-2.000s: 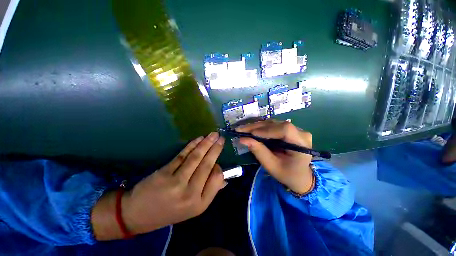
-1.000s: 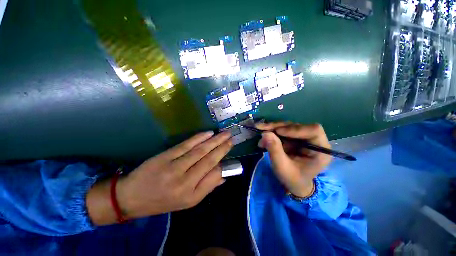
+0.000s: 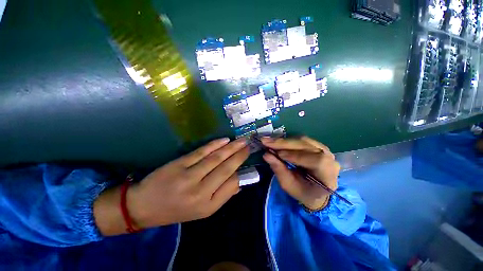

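Note:
Several small circuit boards (image 3: 229, 62) with blue edges and silvery-white areas lie on the green mat. The nearest board (image 3: 270, 130) lies at the mat's front edge, partly hidden by my fingers. My left hand (image 3: 182, 185) lies flat with its fingertips at that board's left side. My right hand (image 3: 304, 166) holds thin black tweezers (image 3: 318, 182), whose tip meets the board beside my left fingertips. A short white strip piece (image 3: 249, 177) sticks out under my left hand. I cannot tell whether the tweezers grip anything.
A translucent amber tape strip (image 3: 159, 69) lies left of the boards. A dark board stack (image 3: 376, 10) is at the back right. A clear blister tray (image 3: 450, 79) filled with boards is at the right. A blue sleeve of another person (image 3: 445, 161) shows at the right edge.
The view shifts between frames. My right hand has moved closer to my left fingertips, and the tweezers now slant more steeply. My left hand stays at the mat's front edge.

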